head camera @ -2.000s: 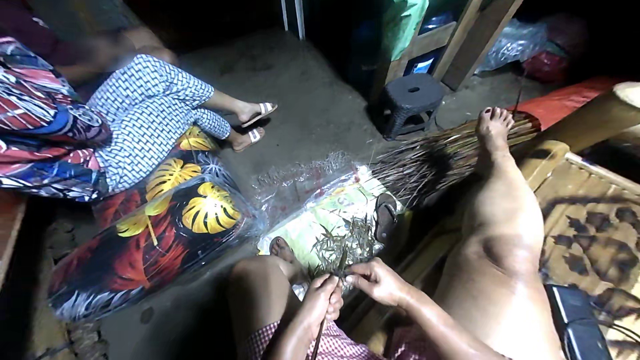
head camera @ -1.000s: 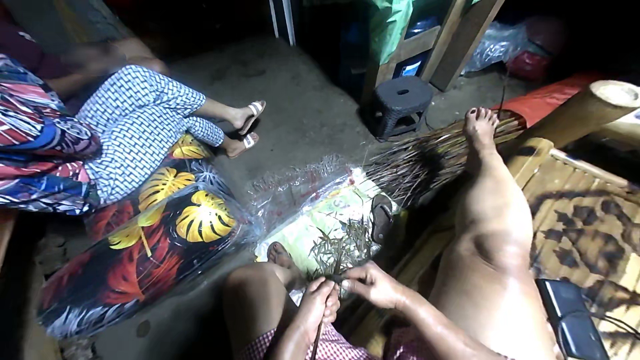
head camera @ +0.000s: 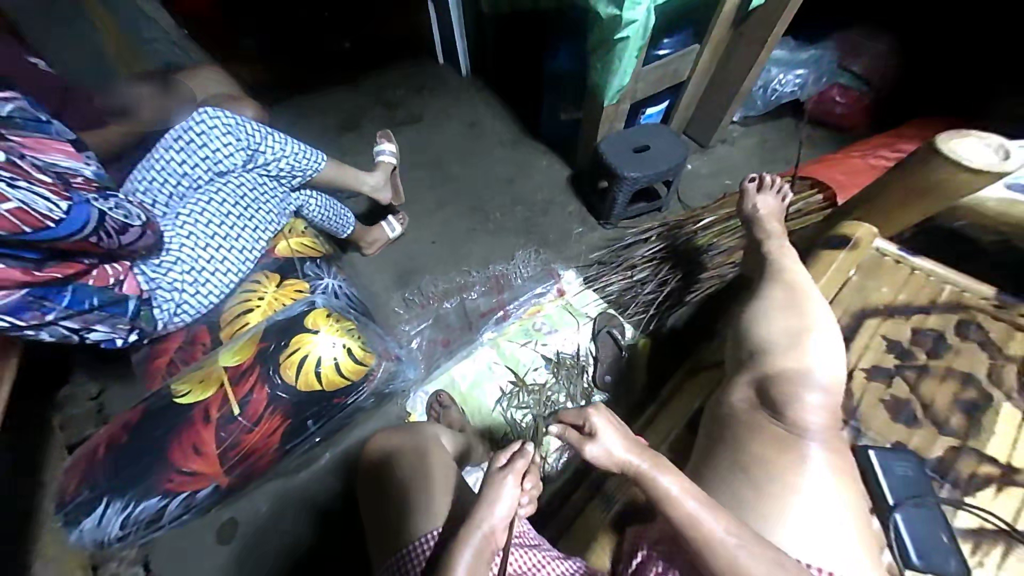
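Note:
My left hand (head camera: pixel 509 482) is closed around a thin brown plant stalk (head camera: pixel 506 552), whose lower end hangs below the fist over my checked clothing. Just to the right and slightly higher, my right hand (head camera: pixel 596 436) has its thumb and forefinger pinched near the stalk's upper end; whether a leaf is between them is too small to tell. Under and beyond both hands lies a heap of narrow leaf scraps (head camera: pixel 552 392) on a pale printed plastic sheet (head camera: pixel 480 360).
A bundle of thin stalks (head camera: pixel 672 248) lies near my raised foot. Behind stands a dark plastic stool (head camera: pixel 640 168). At left a person (head camera: pixel 216 200) sits by a plastic-wrapped leaf-patterned bundle (head camera: pixel 280 384). A black device with a cable (head camera: pixel 912 504) rests on the bamboo seat (head camera: pixel 944 384); a sandal (head camera: pixel 610 352) lies on the sheet.

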